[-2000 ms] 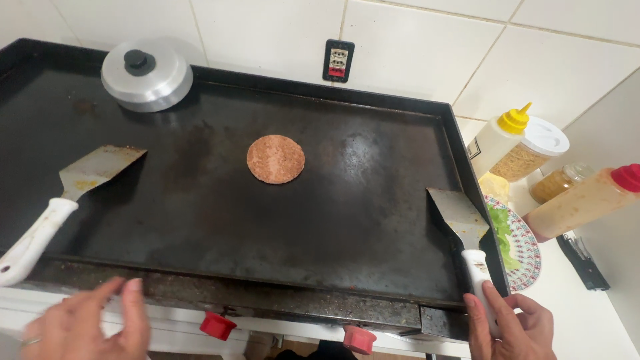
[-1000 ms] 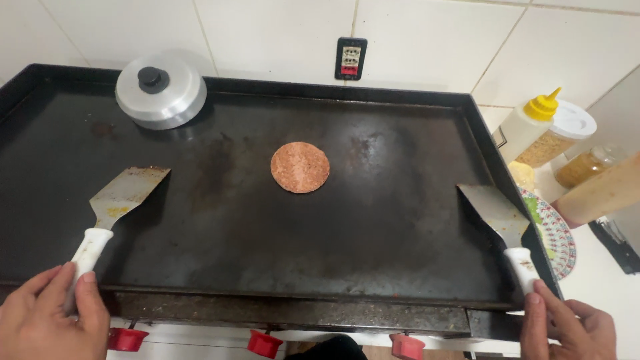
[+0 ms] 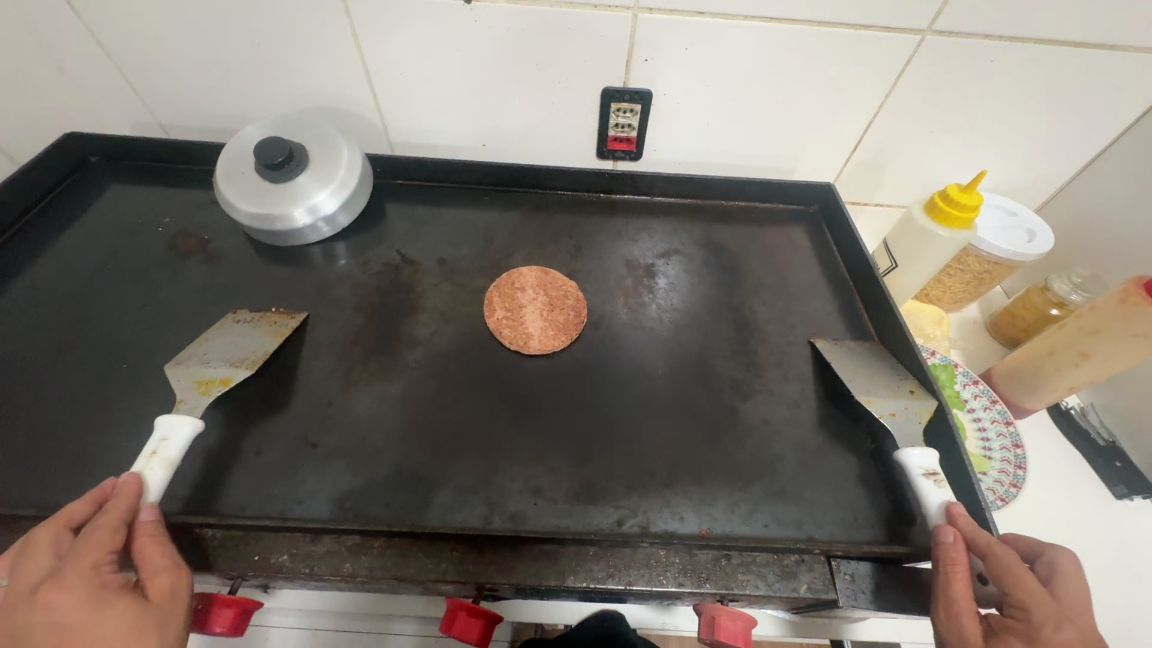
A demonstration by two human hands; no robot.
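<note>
My left hand (image 3: 103,558) grips the white handle of a metal spatula (image 3: 225,355), whose blade is over the left part of the black griddle (image 3: 504,459). At the right edge, my right hand (image 3: 1012,576) holds the white handle of a second metal spatula (image 3: 877,382); its blade is by the griddle's right wall. Between the two blades, farther back, a round brown patty (image 3: 535,310) lies flat on the griddle, touched by neither. A domed aluminum lid (image 3: 293,184) with a black knob stands at the back left of the griddle.
Right of the griddle are a yellow-capped squeeze bottle (image 3: 927,238), a white-lidded container (image 3: 976,256), a glass jar (image 3: 1039,306), a red-capped bottle (image 3: 1080,346) and a patterned plate (image 3: 1003,450) with greens. Red knobs (image 3: 470,621) line the front. An outlet (image 3: 624,124) is on the tiled wall.
My left hand, bare and apart from the left spatula two seconds ago, has taken hold of its handle. My right hand stays on the right spatula. The patty and lid have not plainly moved on the griddle.
</note>
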